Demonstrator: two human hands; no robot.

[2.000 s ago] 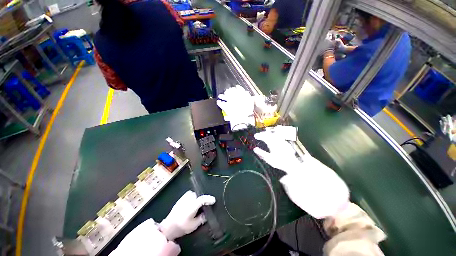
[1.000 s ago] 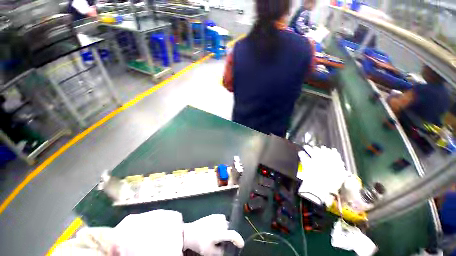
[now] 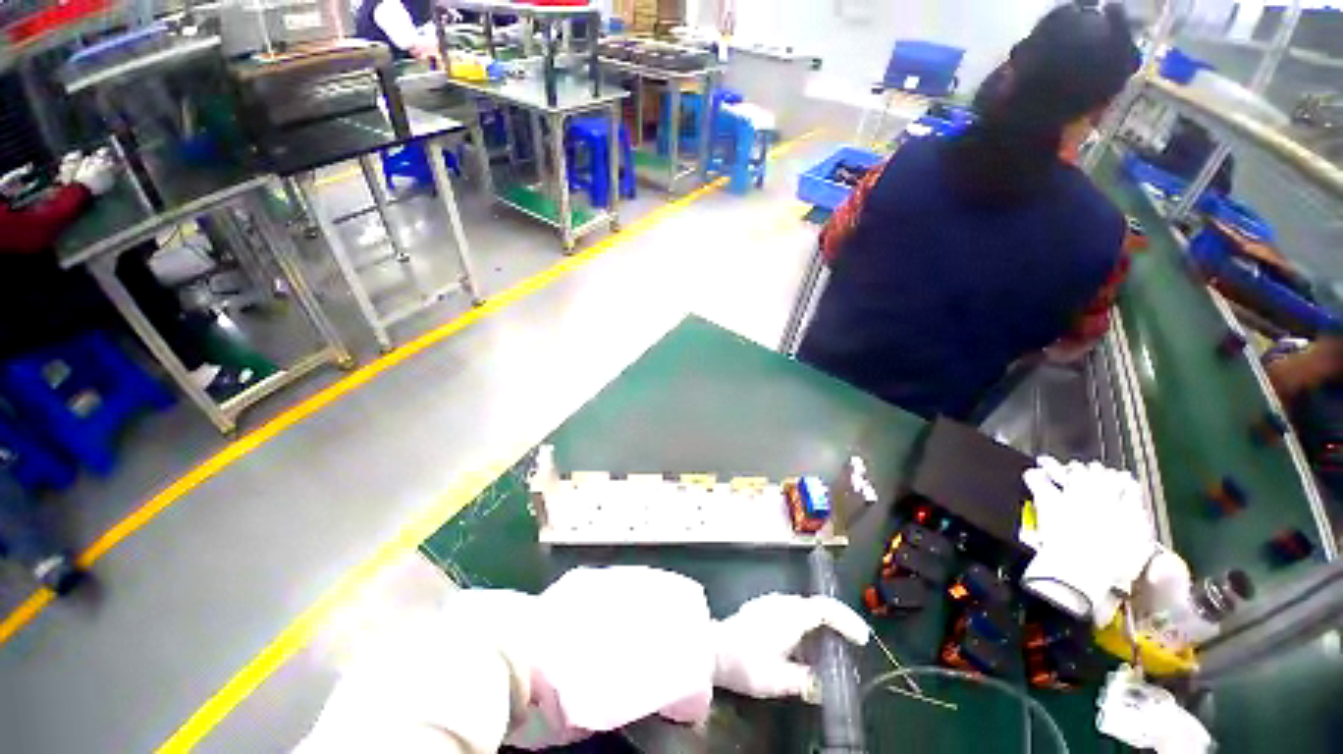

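Note:
My left hand [image 3: 781, 645], in a white glove with a loose pink-white sleeve, is at the lower middle. Its fingers curl around the grey translucent dispensing syringe [image 3: 837, 689]. The syringe's far end lies close to the right end of the coil fixture [image 3: 663, 513]. The fixture is a long whitish bar with pale yellow blocks along its back and upright brackets at both ends. One wound coil [image 3: 807, 504], blue on top with orange sides, sits at its right end. My right hand is not in view.
Right of the syringe are dark waiting coils [image 3: 987, 626], a black box [image 3: 972, 479], spare white gloves [image 3: 1090, 538], a yellow tray [image 3: 1141, 645] and a crumpled white cloth [image 3: 1156, 714]. A clear hose [image 3: 1016, 692] loops nearby. A person [image 3: 965, 251] stands beyond the bench.
The view has turned left, so the bench things appear further right. My right hand, seen earliest near the white cloth, has left the picture. My left hand stays at the syringe.

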